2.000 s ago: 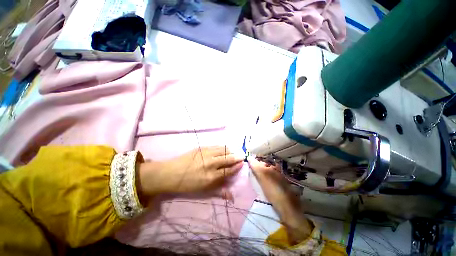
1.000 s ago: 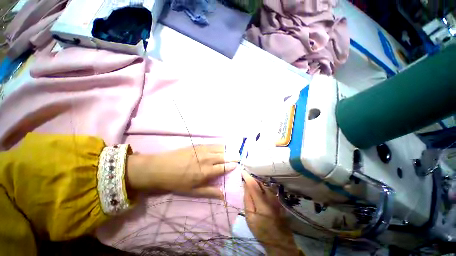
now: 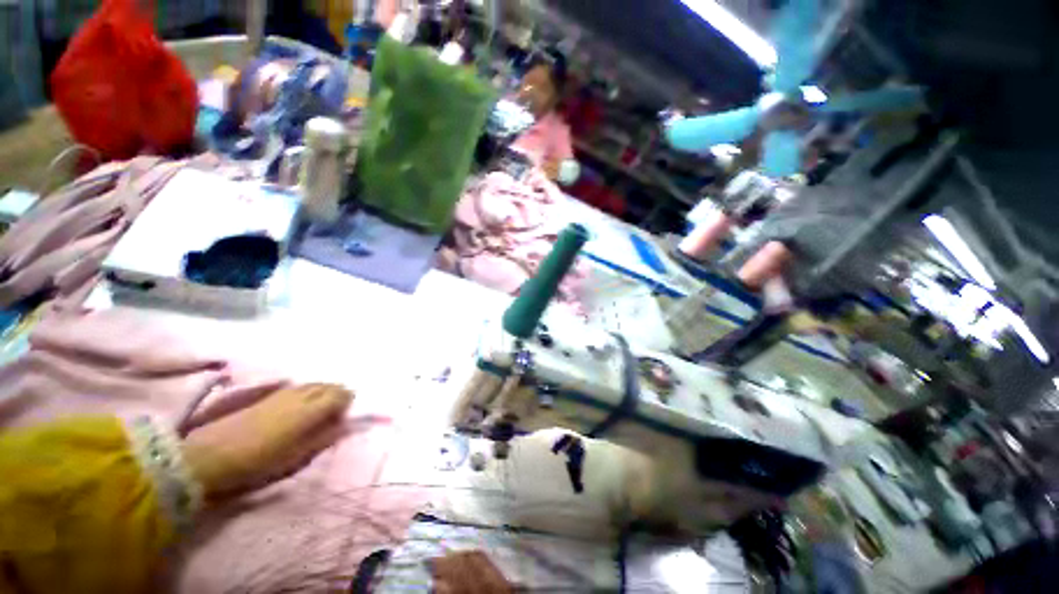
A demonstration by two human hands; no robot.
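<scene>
The pale pink garment piece (image 3: 314,493) lies wide over the white table at the left, with folds. My left hand (image 3: 273,429), in a yellow sleeve with a white trimmed cuff, is on the cloth, left of the machine; blur hides whether its fingers grip it. My right hand (image 3: 470,574) shows only as a blurred part at the bottom edge, below the machine. The white sewing machine (image 3: 662,406) is at centre right with a green tube (image 3: 546,284) rising from its head. The needle area is too blurred to read.
A white box (image 3: 197,238) with dark pieces in its ragged opening stands at the left. Behind are a grey-purple pad (image 3: 366,255), a green bag (image 3: 420,133), a crumpled pink pile (image 3: 505,221) and a red plastic bag (image 3: 122,87). A person (image 3: 544,128) is farther back.
The view has swung up and right, showing the workshop and a ceiling fan. My left hand has moved back left from the needle. My right hand has left the needle and is mostly out of view.
</scene>
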